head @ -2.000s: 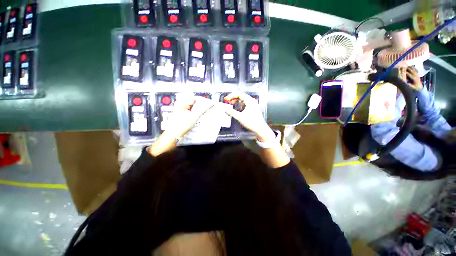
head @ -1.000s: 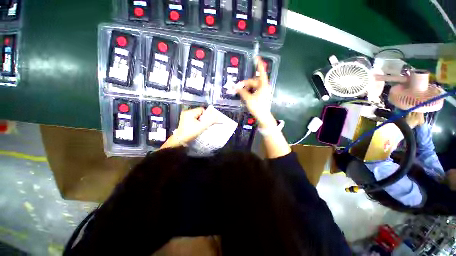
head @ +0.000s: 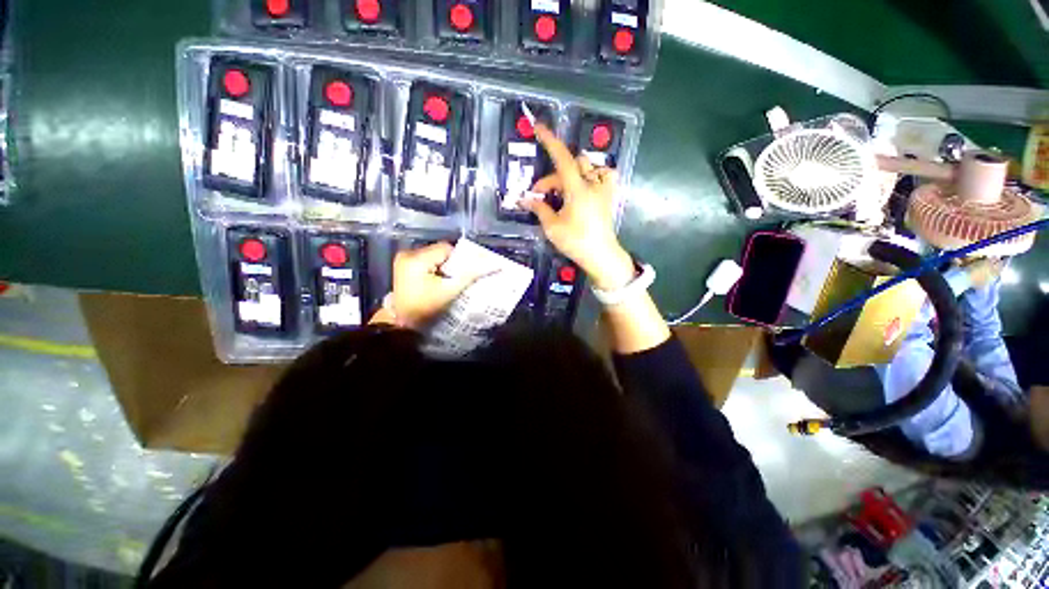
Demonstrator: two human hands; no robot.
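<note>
My left hand (head: 421,283) grips a white label sheet (head: 481,301) above the near row of a clear blister tray (head: 205,301). My right hand (head: 581,213) is over the far row, index finger stretched towards the red spot of the fourth black device (head: 515,155). A small pale piece (head: 530,113) shows at that fingertip; another pale bit is near the thumb, and I cannot tell if the hand holds it. The devices have red round spots and white printed labels. The sheet and hands partly hide the near-row devices.
Another tray (head: 416,48) of devices adjoins at the far side. At the right are a white fan (head: 802,170), a pink fan (head: 972,209), a phone (head: 767,277), a yellowish box (head: 871,322), a black hose (head: 946,345) and a person's blue sleeve (head: 914,374). A brown carton (head: 173,368) is below the bench edge.
My right hand has moved from near the sheet to the tray's far row, then from the fifth device towards the fourth. The view has shifted. My left hand still holds the sheet.
</note>
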